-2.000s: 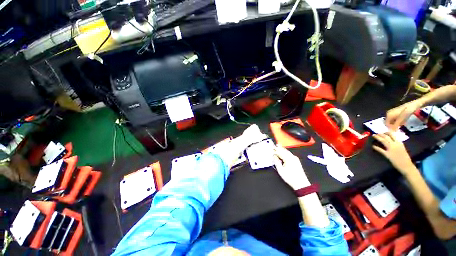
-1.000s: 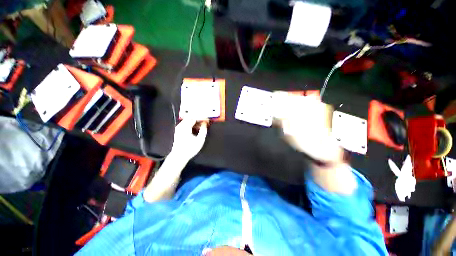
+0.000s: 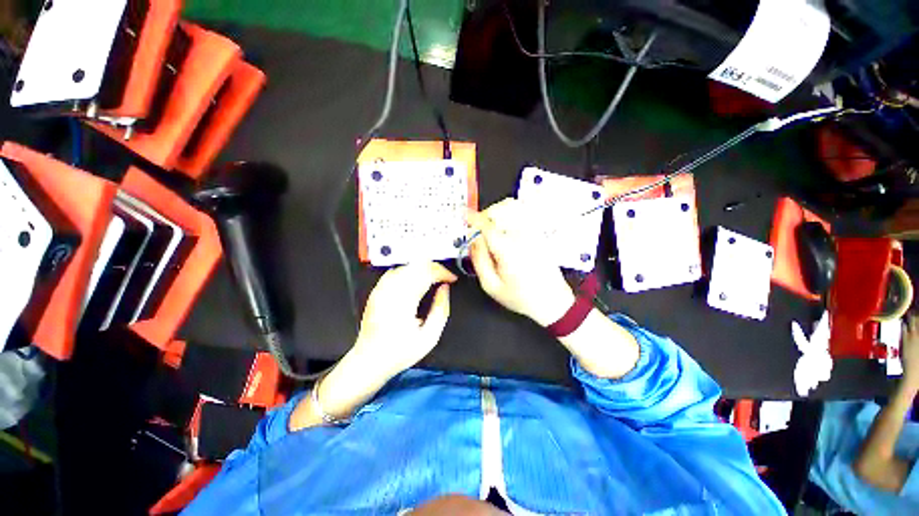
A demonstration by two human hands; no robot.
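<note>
A white square device unit (image 3: pixel 418 207) with dark corner dots lies on an orange-red foam pad (image 3: pixel 403 150) in front of me. My right hand (image 3: pixel 516 264), with a dark red wristband, pinches a thin grey-white cable (image 3: pixel 695 161) at the unit's right edge. The cable's end is hidden by the fingers. My left hand (image 3: pixel 401 320) is at the unit's lower edge, thumb and fingers apart, holding nothing visible. A second unit (image 3: pixel 566 207) lies partly behind my right hand. Two more units (image 3: pixel 656 242) (image 3: pixel 741 272) lie further right.
A black barcode scanner (image 3: pixel 242 252) lies left of the units. Foam holders (image 3: pixel 186 262) with units stand at far left. A mouse (image 3: pixel 817 254), red tape dispenser (image 3: pixel 857 302) and limp white glove-like piece (image 3: pixel 811 355) are at right. Another person's arm (image 3: pixel 892 433) shows at lower right.
My right hand has moved left to the unit on foam and now holds the cable. My left hand remains near that unit's lower edge. The view has moved closer.
</note>
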